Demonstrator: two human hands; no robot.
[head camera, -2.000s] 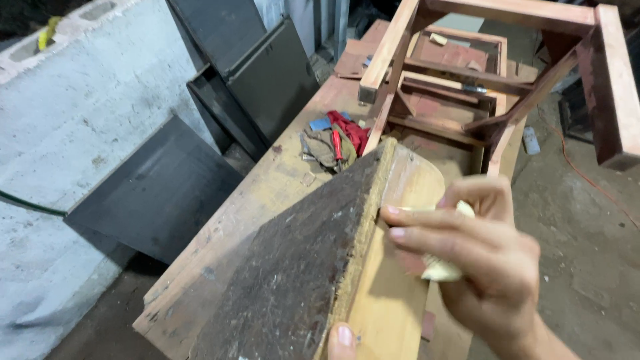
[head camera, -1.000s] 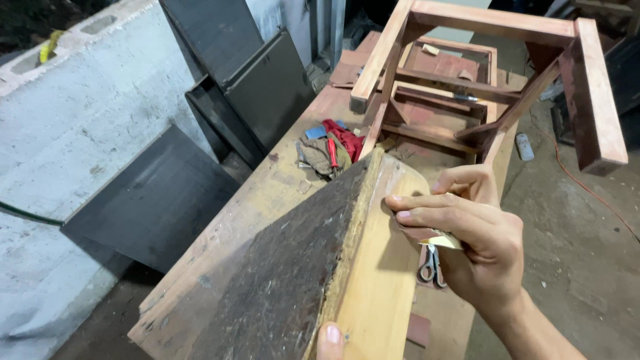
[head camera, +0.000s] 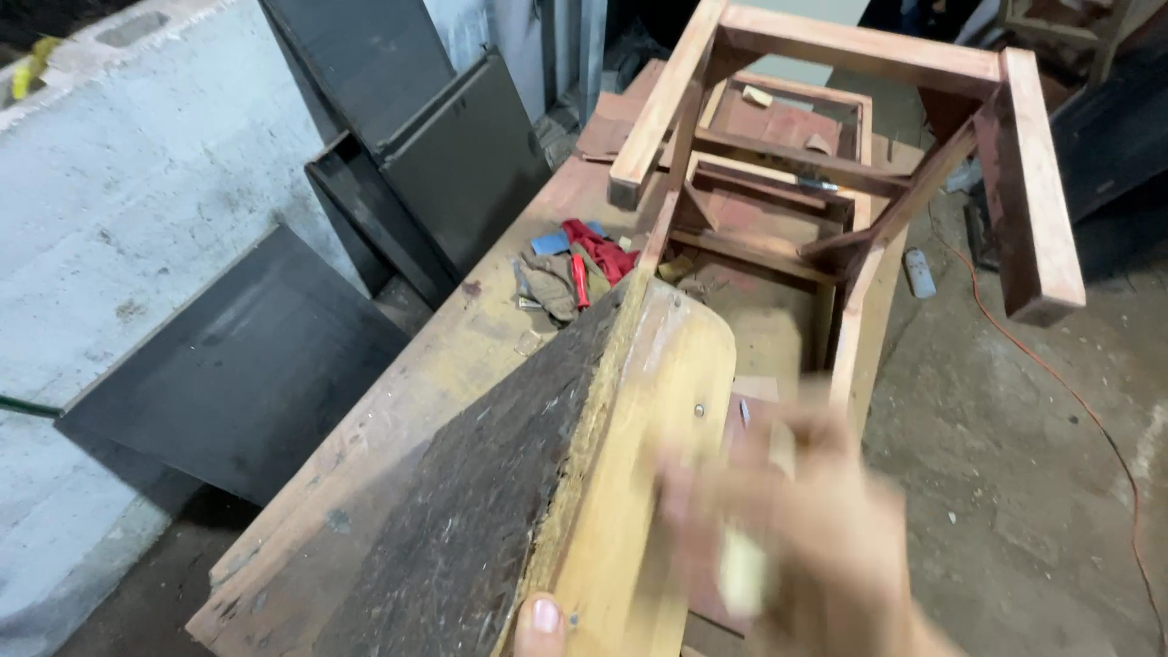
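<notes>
A panel with a dark, worn face (head camera: 474, 456) and a pale wooden edge board (head camera: 680, 365) with a rounded corner stands tilted on the wooden workbench (head camera: 429, 365). At the bottom edge, the thumb of my left hand (head camera: 540, 625) presses on the panel's rim; its other fingers are hidden. My right hand (head camera: 785, 502), blurred, is over the right side of the edge board, curled around a small pale pad or folded piece of sandpaper (head camera: 744, 566). A screw or nail head (head camera: 700, 411) shows in the board.
Beyond the panel a wooden chair frame (head camera: 858, 46) lies on the bench. Left of it are a red cloth (head camera: 598, 251) and a red-handled tool (head camera: 580, 281). Dark panels (head camera: 465, 164) lean by the pale wall (head camera: 119, 228). An orange cord (head camera: 1049, 365) crosses the floor at right.
My right hand has moved down along the edge board with the pale piece, uncovering the rounded corner. My left thumb stays on the panel's rim.
</notes>
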